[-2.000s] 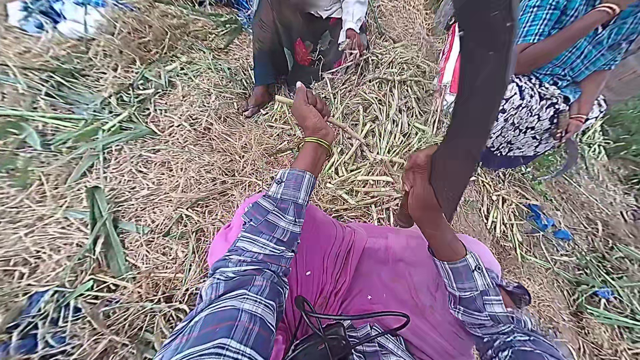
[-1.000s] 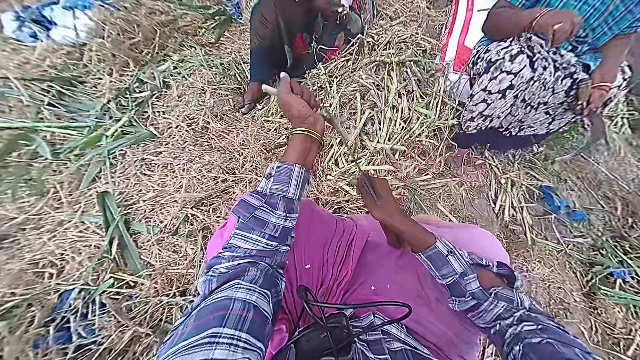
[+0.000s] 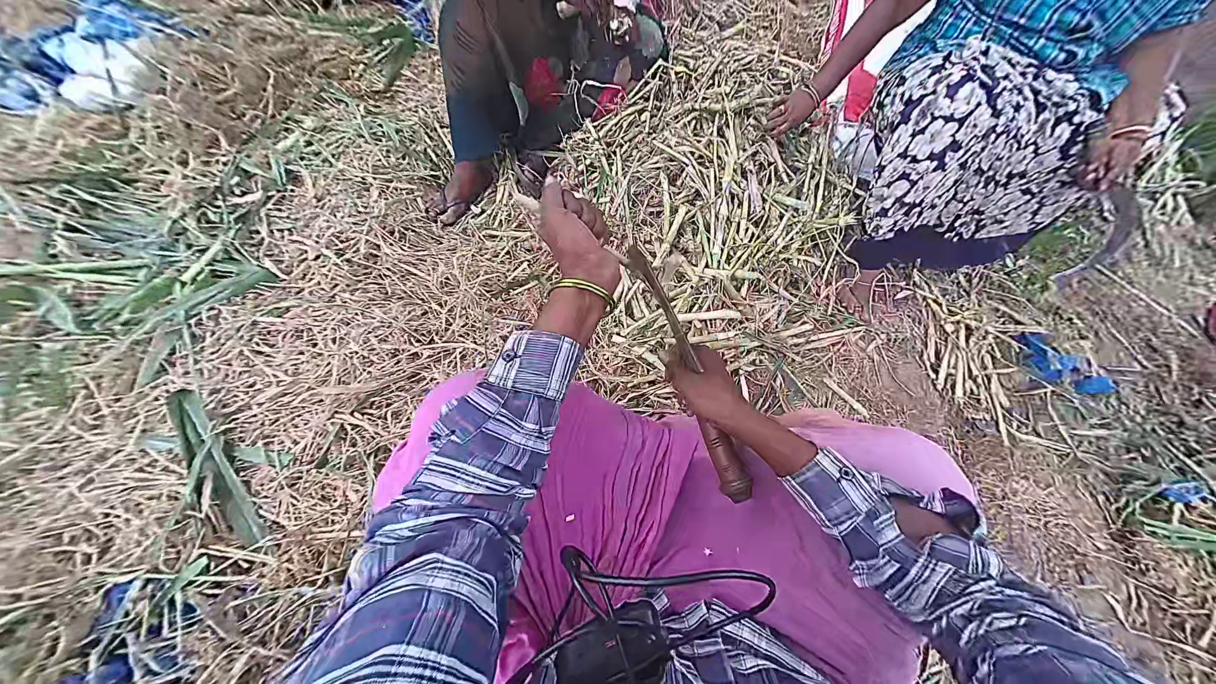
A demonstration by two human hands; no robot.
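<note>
My left hand [image 3: 575,233], with yellow-green bangles at the wrist, is closed around a pale cut stalk [image 3: 524,201] whose end shows past the thumb. To its right, my right hand [image 3: 705,382] grips a large curved blade with a turned wooden handle [image 3: 725,461]; the handle's butt points down over my pink cloth. The metal blade [image 3: 665,302] is seen nearly edge-on, its tip near my left wrist. Beyond both hands lies a heap of cut stalk pieces [image 3: 731,218] on the ground.
One person in dark, flowered clothing [image 3: 494,85] is at the top. Another, in a black-and-white floral skirt [image 3: 978,142], sits at upper right near a sickle [image 3: 1111,237]. Dry straw [image 3: 332,313] and green leaves [image 3: 214,465] cover the left ground. A black cable [image 3: 703,577] lies on my lap.
My right hand has come down from the raised position of two seconds ago, and the blade has swung low toward my left hand. The person at right has reached a hand toward the stalk heap.
</note>
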